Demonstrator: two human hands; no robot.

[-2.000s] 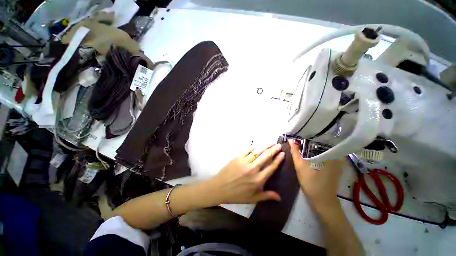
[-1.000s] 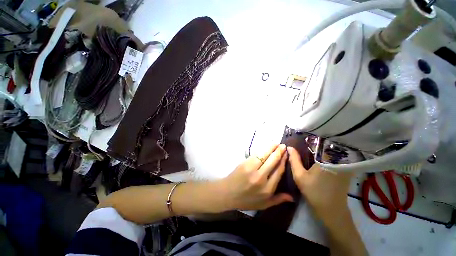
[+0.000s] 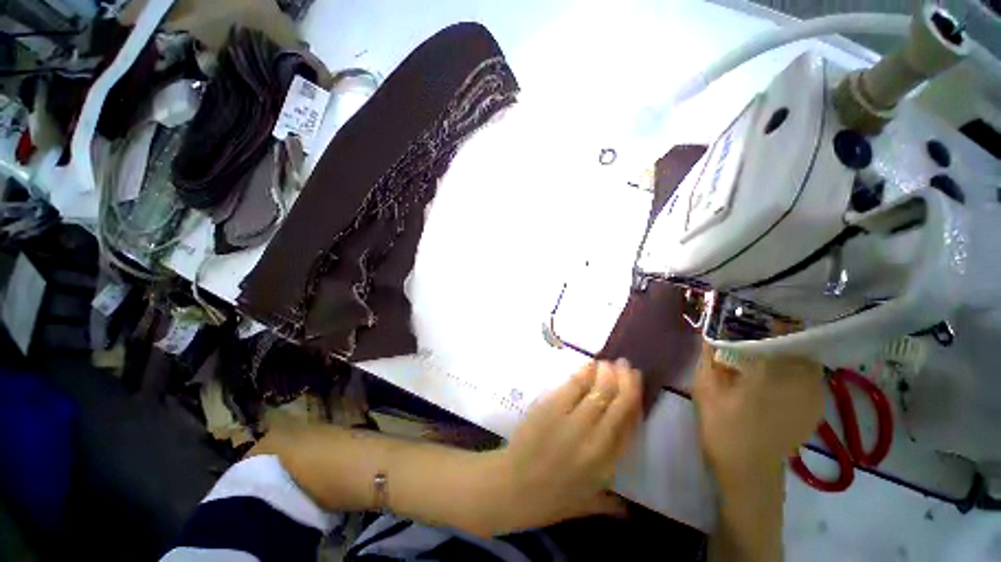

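Observation:
A dark brown fabric band lies under the needle area of the white sewing machine head, and part of it shows behind the head. My left hand has its fingertips closed on the band's near left edge. My right hand is right of the band, under the machine arm, its fingertips partly hidden by the machine. Whether it grips the band cannot be told. A stack of brown curved bands with frayed edges lies to the left.
Red-handled scissors lie right of my right hand, partly under the machine. A folded dark bundle with a white tag and fabric scraps are heaped at the left. A cream post stands on the machine.
The band has moved away under the needle, and its far part now shows behind the head. My left hand has moved back towards me. My right hand has shifted slightly right.

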